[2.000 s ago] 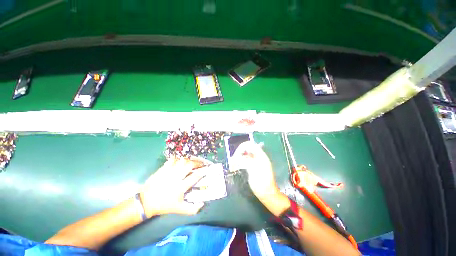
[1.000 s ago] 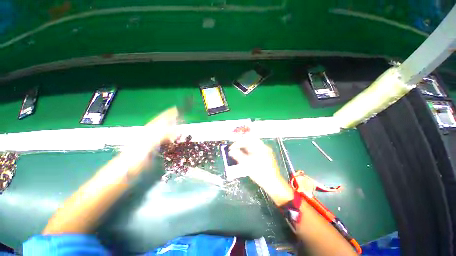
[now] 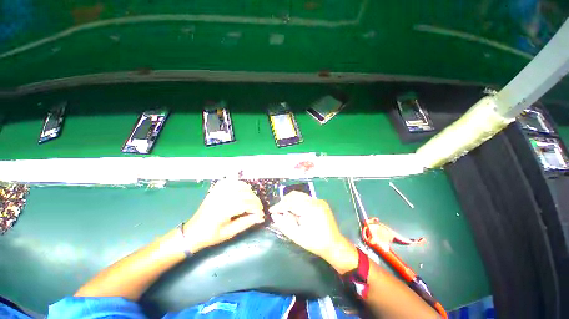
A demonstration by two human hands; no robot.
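My left hand (image 3: 231, 212) and my right hand (image 3: 306, 221) are close together over the heap of small dark red and brown components (image 3: 264, 187) on the green mat. The fingers of both are bent and pinched, with the fingertips nearly meeting. Whether either holds a small component or tool is hidden by the fingers and blur. A white pad with a dark square (image 3: 302, 187) lies just beyond my right hand, partly covered by it. An open phone unit (image 3: 218, 126) lies on the conveyor beyond the white rail (image 3: 187, 169).
More phones (image 3: 145, 132) lie along the conveyor, one on a black foam tray (image 3: 402, 128). Tiny red pieces (image 3: 304, 166) are on the rail. An orange air blow gun (image 3: 390, 249) and a thin stick (image 3: 401, 195) lie right; stacked black trays (image 3: 493, 212) stand beyond. Another heap (image 3: 11, 205) is far left.
The phone my left hand held is gone from it; a phone now lies on the conveyor where that hand reached. My left hand is back beside my right. The conveyor phones have shifted right.
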